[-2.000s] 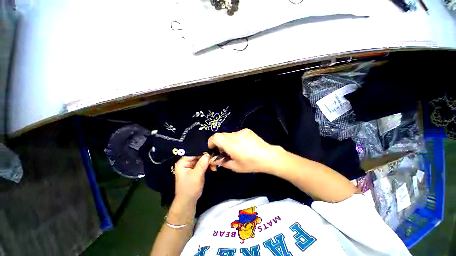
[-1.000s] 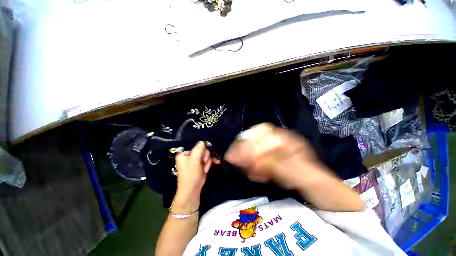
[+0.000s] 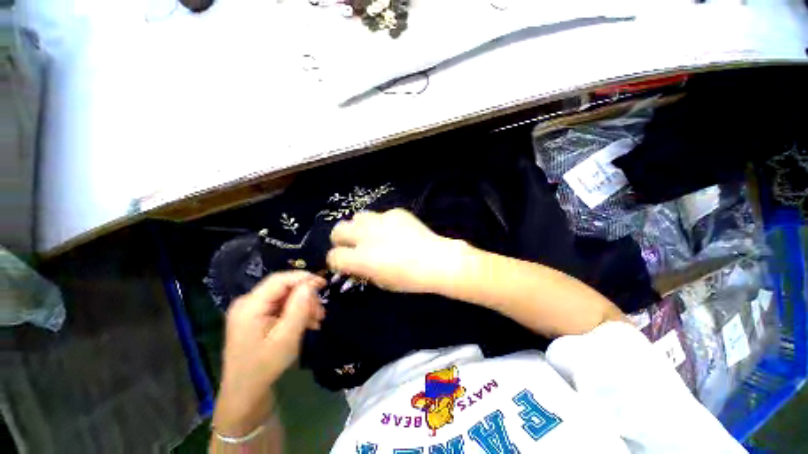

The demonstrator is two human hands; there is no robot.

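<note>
The dark knit garment (image 3: 461,208) with pale embroidery (image 3: 354,202) lies over the lap below the table edge. My left hand (image 3: 273,328) is at its left part, thumb and fingertips pinched together at the cloth edge; what they hold is too small to tell. My right hand (image 3: 381,253) is over the garment just right of the left fingertips, fingers curled, with a small pale or metallic bit showing beneath them. A small pale-gold button (image 3: 298,263) shows just above the left fingertips. No needle or thread can be made out.
The white table (image 3: 221,115) curves across the front, with a heap of loose buttons (image 3: 383,12) and a long dark strip (image 3: 487,49) on it. Bagged garments (image 3: 595,174) and a blue crate (image 3: 780,355) are at the right. Crumpled clear plastic (image 3: 27,293) is at the left edge.
My right hand swung out to the right in a blur and is back near the left fingertips. My left hand has moved left and lower. The garment's lower left part has shifted, showing more embroidery.
</note>
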